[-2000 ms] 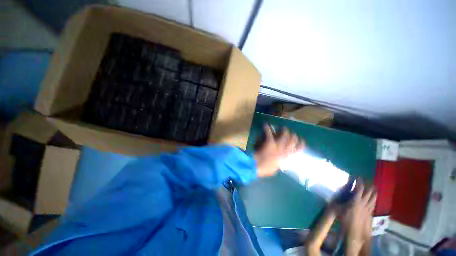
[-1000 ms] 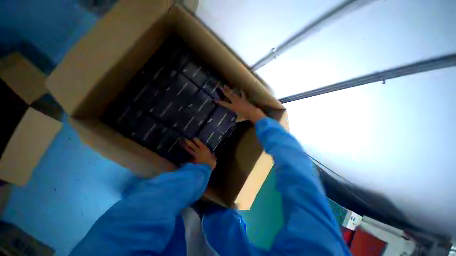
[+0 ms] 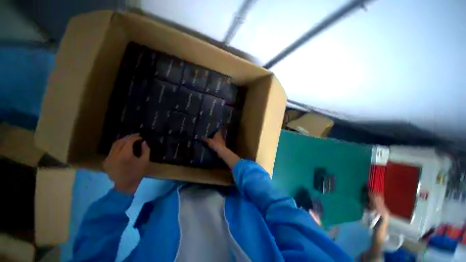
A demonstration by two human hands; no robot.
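Note:
Dark product boxes (image 3: 176,101) with fine light print lie in a grid inside the large open shipping carton (image 3: 271,123). My right hand (image 3: 219,146) reaches over the near wall into the carton, its fingers on the boxes at the near right. My left hand (image 3: 126,159) is at the carton's near left edge, fingers curled; whether it holds anything is unclear. A dark strip lies between the grid and the right wall.
A green-topped bench (image 3: 296,156) with a few small dark boxes (image 3: 324,182) stands right of the carton. Another person's hand (image 3: 378,211) is at its far end, by a red-and-white machine (image 3: 402,189). Another open carton (image 3: 53,204) is at left.
My left hand has moved from the boxes to the carton's near left edge. My right hand has come down from the upper right boxes to the near right ones. The view has turned, showing more bench.

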